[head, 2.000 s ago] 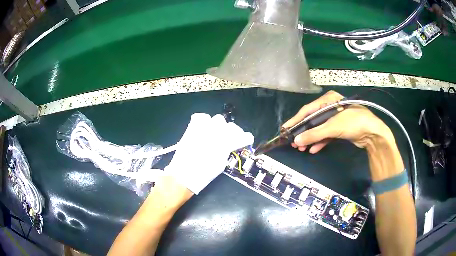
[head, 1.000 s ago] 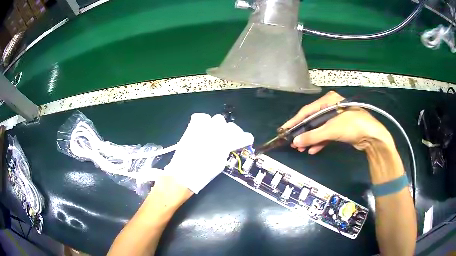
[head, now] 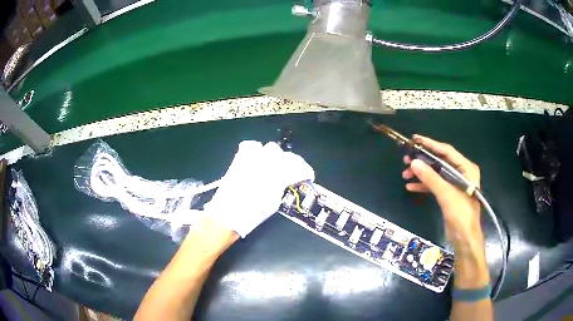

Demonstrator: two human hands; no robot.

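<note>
The open power strip assembly [head: 358, 233] lies slanted on the dark green mat, its circuit board [head: 428, 258] at the lower right end. My left hand [head: 254, 185], in a white glove, grips the cord end of the strip; its fingertips are partly hidden. A yellow wire shows beside the glove. My bare right hand [head: 443, 172] holds the soldering iron [head: 430, 158] in the air right of the strip, its copper-coloured tip pointing up and left, away from the strip. The white power cord [head: 135, 194], coiled in a clear plastic bag, lies left of my glove.
A translucent grey fume hood [head: 333, 66] hangs above the speckled rail [head: 182, 115] and green conveyor belt [head: 169, 50]. Another bagged cord [head: 31, 232] lies at the far left. A dark bundle [head: 539, 164] lies at the right. The iron's grey cable runs down beside my right wrist.
My right hand has drawn the soldering iron away from the strip, and its tip now points up-left. The strip has shifted slightly left in view. The bagged cord on the belt has left the view.
</note>
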